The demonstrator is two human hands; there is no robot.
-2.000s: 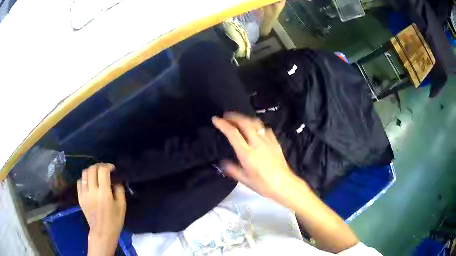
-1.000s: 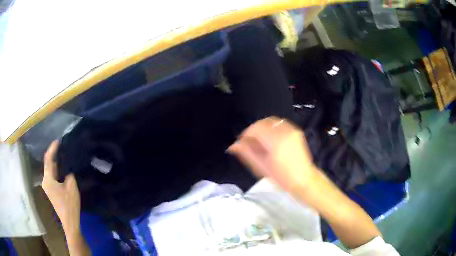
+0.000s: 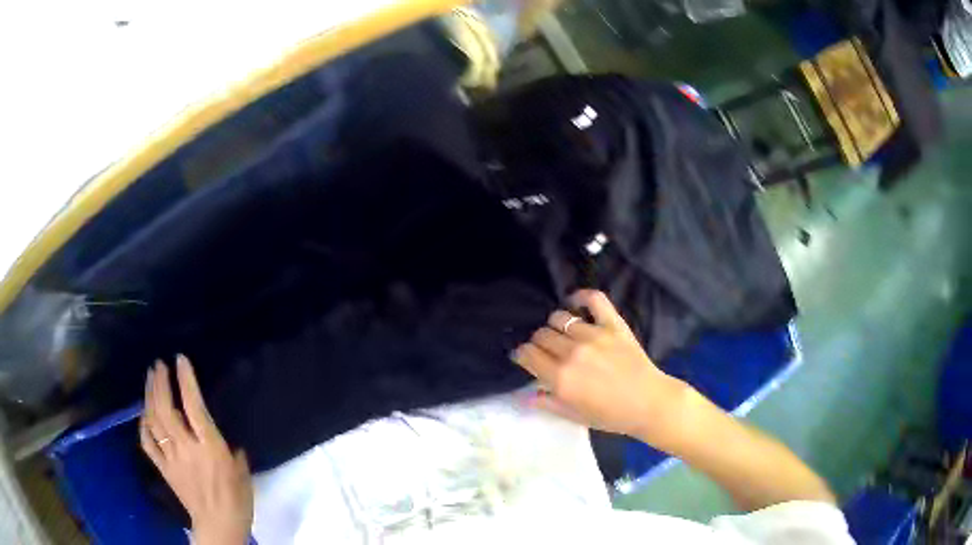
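Note:
A soft black garment (image 3: 373,277) lies over my lap and reaches up under the table edge. Its near part, by the white lap cloth (image 3: 426,468), looks gathered. My left hand (image 3: 197,458) rests on the garment's left end, fingers extended and slightly apart. My right hand (image 3: 602,373) has its fingers curled on the garment's near right edge, pinching the cloth. The fingertips are partly hidden by the dark cloth.
The white table (image 3: 160,96) with a yellow edge curves across the upper left. Shiny black garments (image 3: 682,224) with small white marks lie at right over a blue bin (image 3: 735,367). Another blue bin (image 3: 101,479) is at lower left. A wooden-topped stool (image 3: 853,101) stands at upper right.
The garment's near edge now lies across my lap, and the white label at its left end is out of sight. My right hand has come down onto the cloth's edge. The camera view has shifted.

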